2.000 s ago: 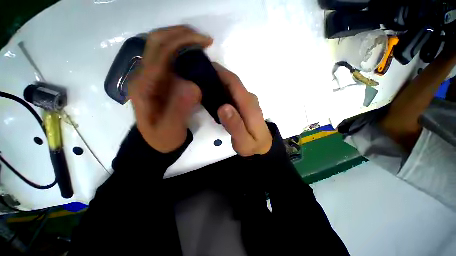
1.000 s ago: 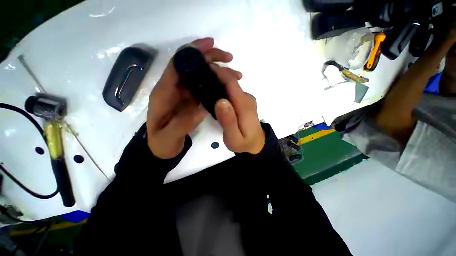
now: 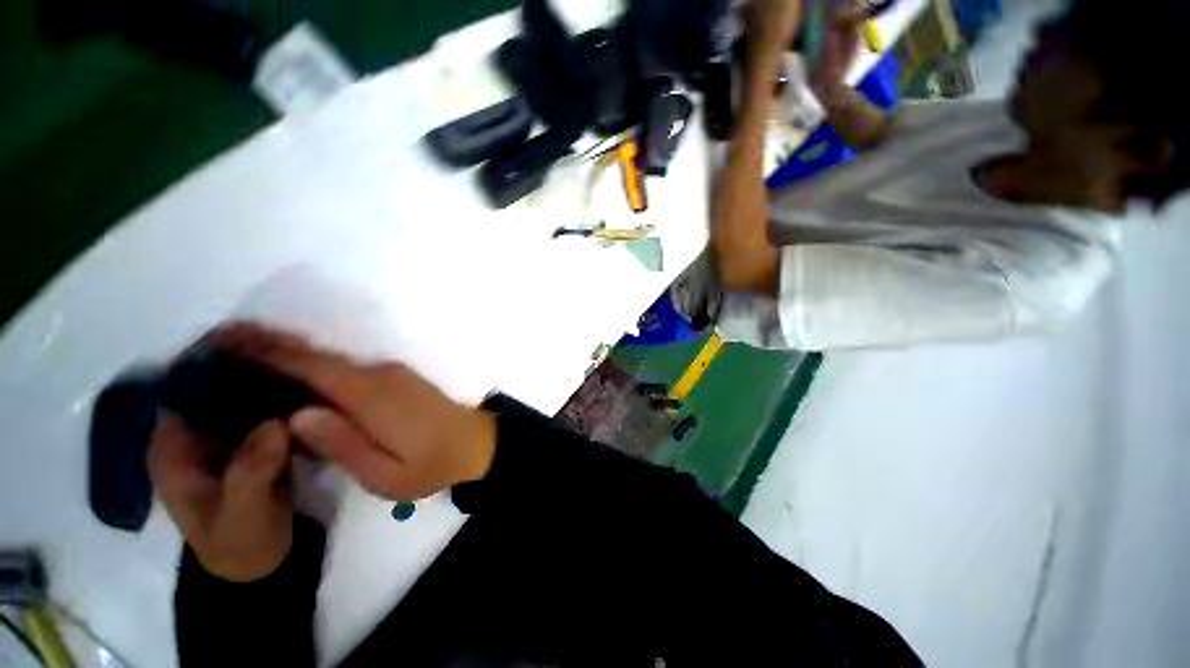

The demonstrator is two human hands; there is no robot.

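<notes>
A black plastic housing [image 3: 235,392] is held in both hands over the white bench, at the left of the view; it is blurred and partly covered by fingers. My left hand [image 3: 232,502] is under its near side. My right hand [image 3: 392,424] grips it from the right, with the thumb on top. Another black housing [image 3: 120,450] lies on the bench just left of the held one, partly hidden behind it.
Black housings [image 3: 483,131] are piled at the bench's far side, beside an orange tool [image 3: 632,176], a yellowish tool [image 3: 613,234] and a teal piece [image 3: 646,252]. A co-worker [image 3: 914,248] reaches in from the right. A hammer [image 3: 20,576] is cut off at lower left.
The view has swung to the right, so bench items appear further left and the co-worker shows more fully. Both hands still hold the housing, now turned more sideways in the picture.
</notes>
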